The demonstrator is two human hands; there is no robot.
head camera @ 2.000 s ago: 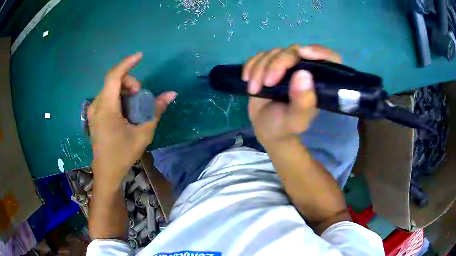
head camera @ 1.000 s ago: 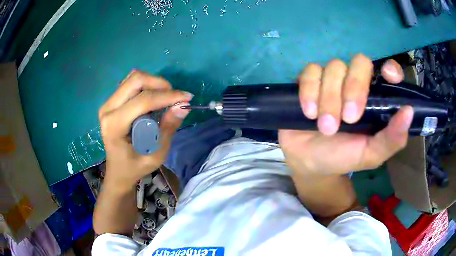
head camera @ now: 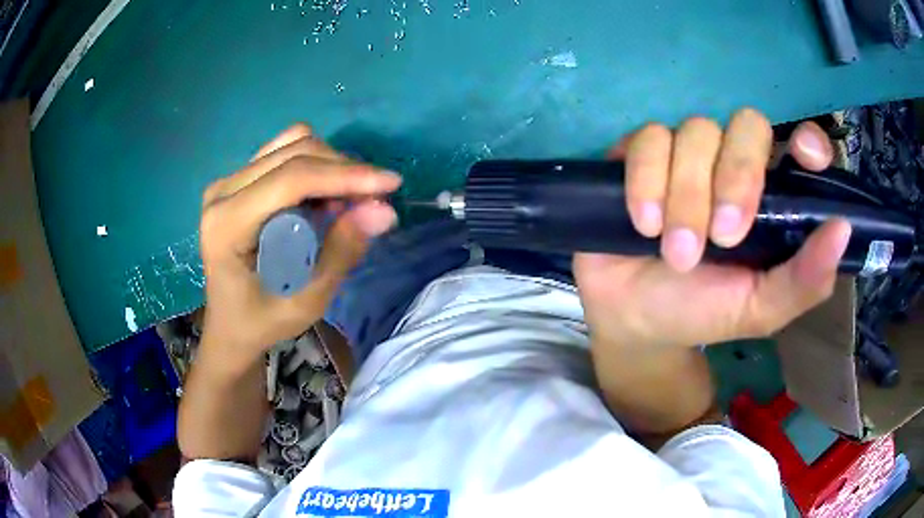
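Observation:
My left hand (head camera: pixel 294 228) is closed around a grey housing; its smooth oval end (head camera: pixel 288 253) shows between palm and fingers, and the rest is hidden. The thumb and index fingertips are pinched together at the tip of the driver bit (head camera: pixel 420 204); whether a screw is between them cannot be told. My right hand (head camera: pixel 709 233) holds a thick black electric screwdriver (head camera: pixel 567 205) level, its ribbed collar and bit pointing left. Small silver screws (head camera: pixel 390 22) lie scattered on the green bench (head camera: pixel 203 111) at the top.
Grey housings (head camera: pixel 304 400) fill a carton by my lap at the lower left. Dark housings lie in a carton (head camera: pixel 821 354) at the right, and more (head camera: pixel 836 30) on the bench at the top right. A cardboard carton (head camera: pixel 41 334) stands at the far left, a blue crate (head camera: pixel 142 400) beside it.
The right hand has brought the driver closer to the camera, its bit now at the left fingertips. The left thumb and index finger have closed together from apart, still holding the housing.

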